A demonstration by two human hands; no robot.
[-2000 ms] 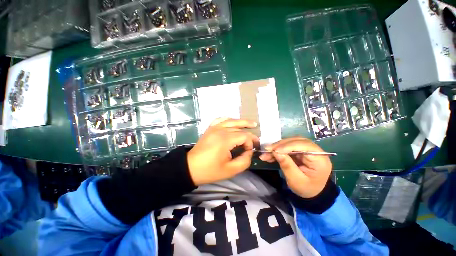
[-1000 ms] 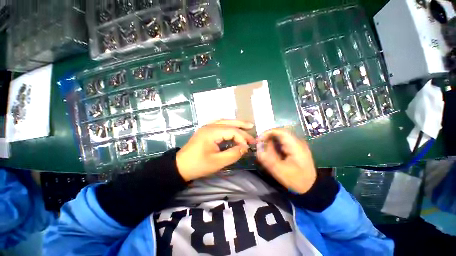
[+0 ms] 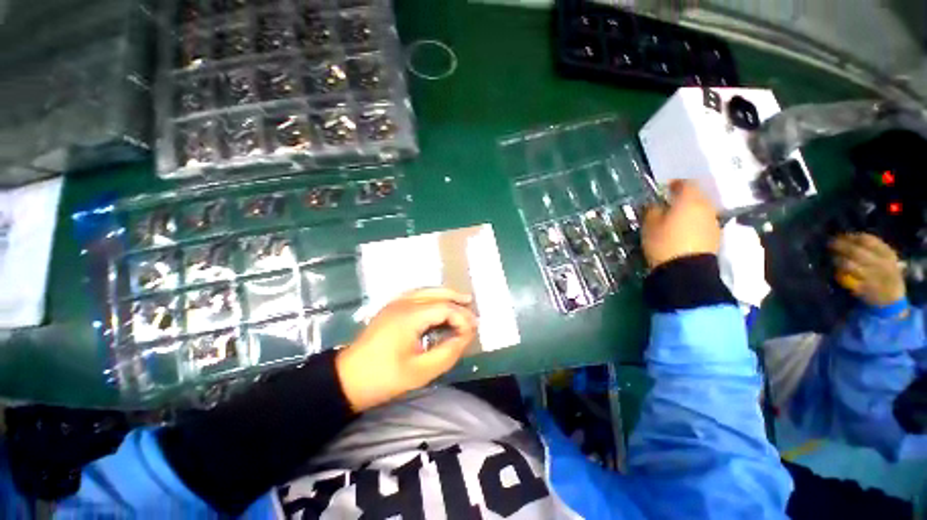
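Observation:
My left hand [image 3: 412, 340] is curled with its fingertips over the lower edge of a white sheet [image 3: 498, 295] with a tan-brown band [image 3: 455, 262]. Something dark shows in the gap between thumb and fingers; I cannot tell if it is held. My right hand [image 3: 679, 225] is at the right edge of a clear blister tray [image 3: 523, 163], its fingertips by the pockets; what it holds is hidden or too small to tell. Modules [image 3: 572, 281] lie in this tray's nearer rows. The wider clear tray [image 3: 346, 284] on the left also holds modules [image 3: 211, 348].
A stacked component tray [image 3: 285, 168] stands at the back left. A white device [image 3: 696, 152] stands beyond my right hand, with white paper [image 3: 745, 266] below it. A black tray [image 3: 645, 56] lies at the back. Another person's hand [image 3: 871, 269] is at the far right.
My right hand has left my left hand and moved right and away to the narrow-pocket tray. My left hand stays by the sheet. The view has shifted, showing the black tray and another person.

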